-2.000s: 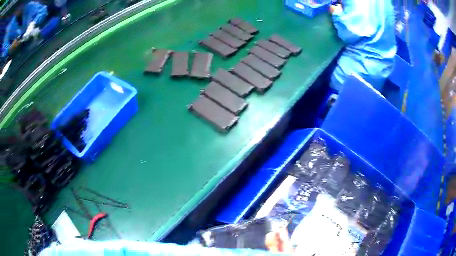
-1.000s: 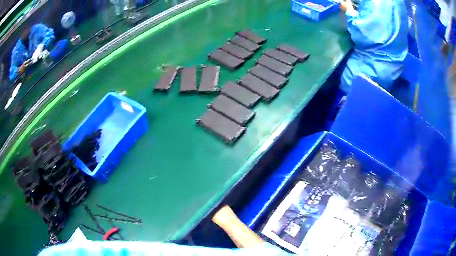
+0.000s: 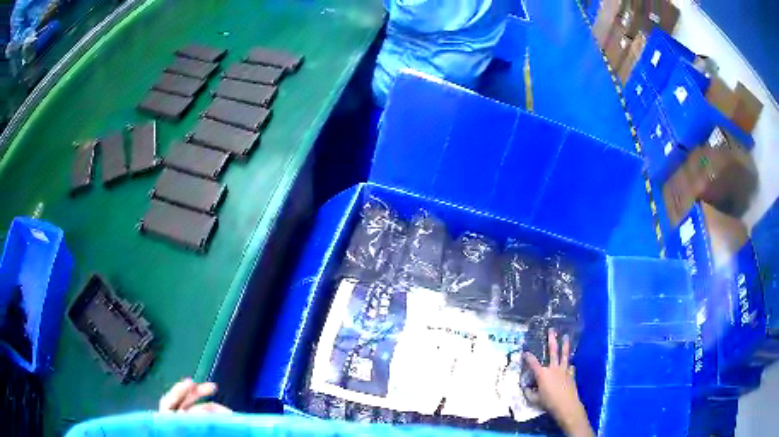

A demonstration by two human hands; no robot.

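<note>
The open blue corrugated box [image 3: 504, 132] stands beside the bench, with clear bags [image 3: 474, 265] around dark parts along its far side. Printed paper sheets [image 3: 453, 348] lie over the contents nearer me. My right hand [image 3: 557, 380] is in the box at the right edge of the paper, fingers spread on a bagged dark part; whether it grips is unclear. My left hand [image 3: 186, 396] is at the bench edge at the bottom, partly cut off by my sleeve, with nothing visible in it. A black plastic housing [image 3: 113, 329] lies open side up on the green bench.
Dark flat units [image 3: 179, 224] lie in rows on the green bench [image 3: 184, 286]. A small blue bin [image 3: 53, 256] with dark parts is at the left edge. A person in blue clothing [image 3: 440, 38] is beyond the box. Cartons and blue boxes [image 3: 722, 282] line the right side.
The view has swung right, towards the box. My right hand now shows in the box and my left hand at the bench edge. A black housing now lies alone beside the bin.
</note>
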